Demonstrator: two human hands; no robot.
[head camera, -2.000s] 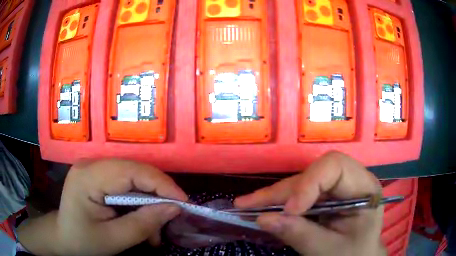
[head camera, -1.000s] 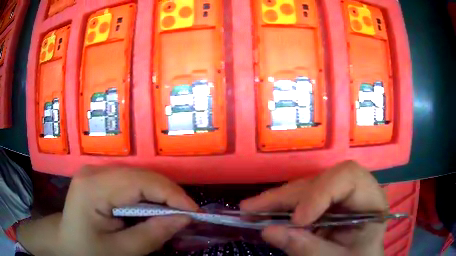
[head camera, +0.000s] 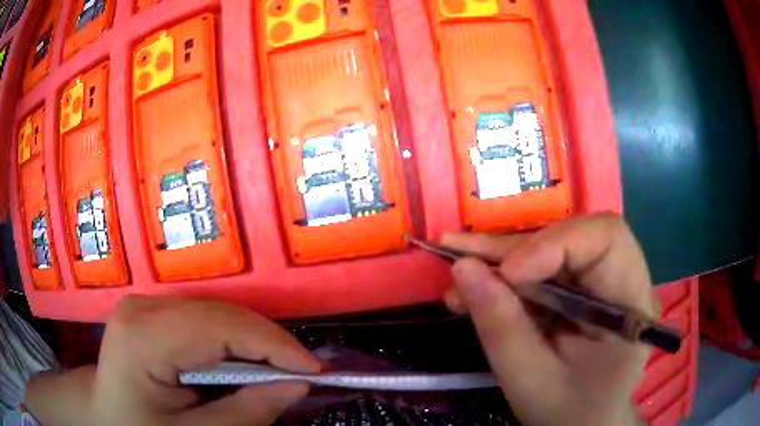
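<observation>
My right hand (head camera: 558, 308) holds dark tweezers (head camera: 575, 304), their tip at the lower right corner of an orange phone back (head camera: 329, 91) in the foam tray (head camera: 242, 100). Whether a sticker is on the tip is too small to tell. My left hand (head camera: 200, 358) pinches a narrow white liner strip (head camera: 375, 380) with rows of tiny marks, in front of the tray. The strip's right end passes behind my right hand. Other open orange phone backs (head camera: 500, 75) lie in the tray, with silver card slots and yellow camera blocks.
The dark green bench (head camera: 675, 133) shows at the right. More red foam trays (head camera: 673, 358) are at the lower right. Dark sparkly clothing (head camera: 367, 333) is below the tray, and grey cloth (head camera: 25, 349) is at the lower left.
My right hand has left the strip and moved up to a phone's corner with the tweezers pointing left. My left hand still pinches the strip. The view has turned towards the tray's right part.
</observation>
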